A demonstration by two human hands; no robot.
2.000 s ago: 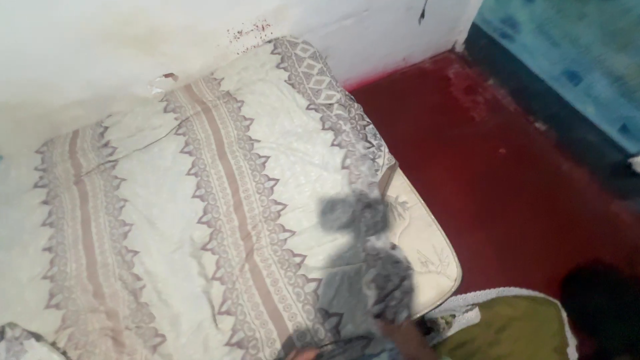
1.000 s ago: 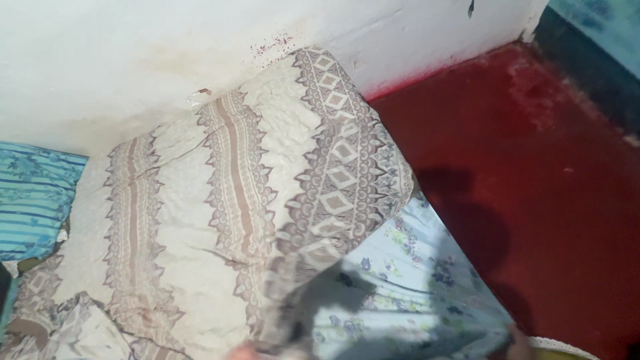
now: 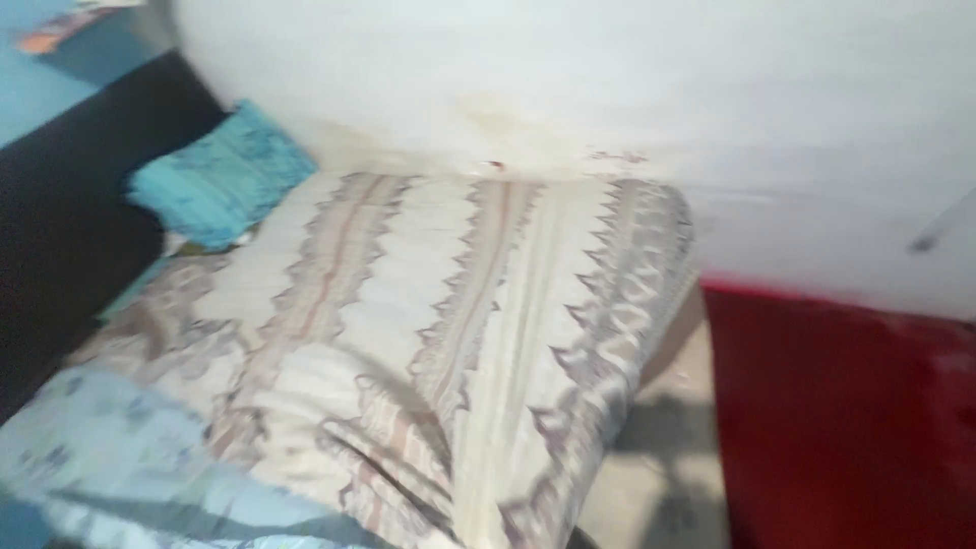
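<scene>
A cream bedsheet with brown patterned bands covers most of the mattress, bunched into folds at the lower middle. Along its right side the beige mattress lies bare, with a shadow on it. A light blue floral cloth is spread over the lower left of the bed. At the head of the bed lies a turquoise pillow. Neither my left hand nor my right hand is in view. The view is blurred.
A dark headboard stands at the left. Behind the bed rises a stained white wall. The red floor borders the mattress at the right.
The light blue floral cloth was on the right side of the bed and now lies at the lower left. The cream sheet has become bunched. The view has swung left.
</scene>
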